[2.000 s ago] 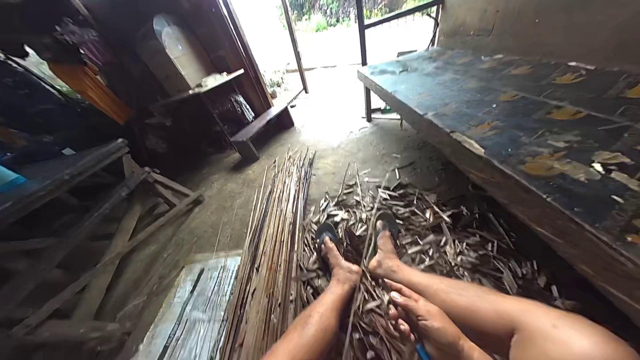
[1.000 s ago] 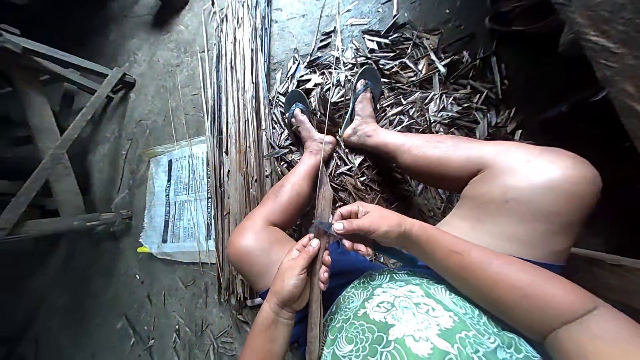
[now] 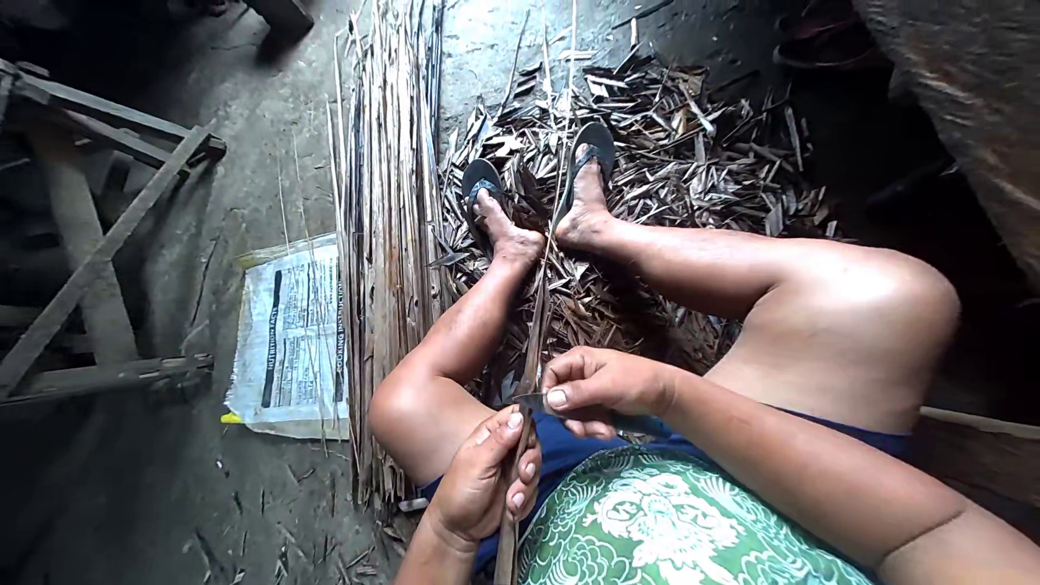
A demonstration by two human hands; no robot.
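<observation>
My left hand (image 3: 490,467) is closed around a long dry palm frond strip (image 3: 532,349), which runs between my legs and past my feet. Just above it, my right hand (image 3: 597,390) pinches a small knife blade (image 3: 530,400) laid against the strip. Most of the knife's handle is hidden by my fingers and palm. Beside my left leg lies a long bundle of dry stalks (image 3: 390,244). Leaf shavings (image 3: 691,162) are heaped under and around my sandalled feet.
A flattened printed sack (image 3: 296,341) lies on the concrete floor, left of the bundle and partly under its edge. Wooden trestle legs (image 3: 106,244) stand at the far left. The edge of a wooden platform (image 3: 967,106) juts in at the upper right.
The view has swung down from the room to my lap. My left hand, out of view two seconds ago, now grips the strip. Since one second ago both hands remain close together on it.
</observation>
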